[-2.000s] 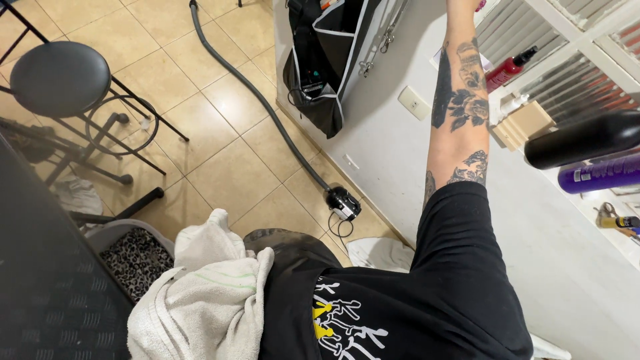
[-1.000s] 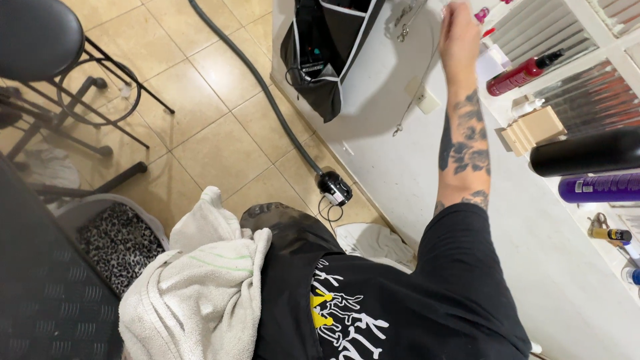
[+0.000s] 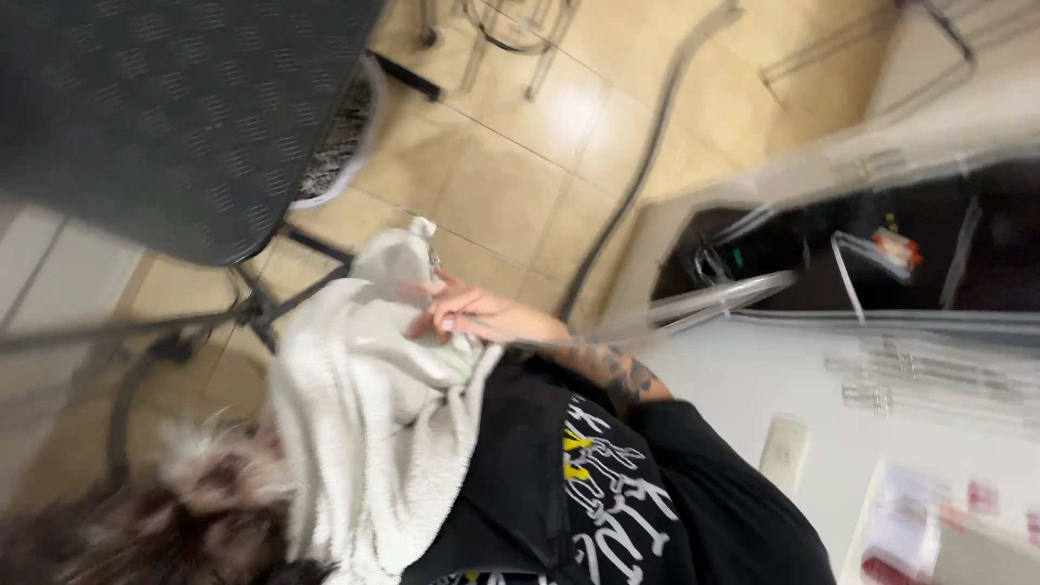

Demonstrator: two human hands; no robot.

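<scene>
My right hand [image 3: 467,313], blurred, is at the top edge of a white towel [image 3: 366,390] bunched against my black shirt. A thin cord [image 3: 617,333] runs from its fingers toward the right, and a small metal clip [image 3: 435,253] shows beside the fingertips. At the lower left, the dark and pale fur of an animal [image 3: 219,479] shows beside the towel; its outline is too blurred to tell more. My left hand is out of sight; whether the towel covers it, I cannot tell.
A black textured tabletop [image 3: 187,106] fills the upper left, over a basin with patterned material [image 3: 341,138]. A grey hose [image 3: 650,154] crosses the tiled floor. On the right hang a dark pocketed organizer [image 3: 812,244] and metal clips [image 3: 873,398] by a white wall.
My right hand has come down from the hanging cords by the wall to the towel, with a cord in it. Fur now shows at the lower left. The view has turned strongly.
</scene>
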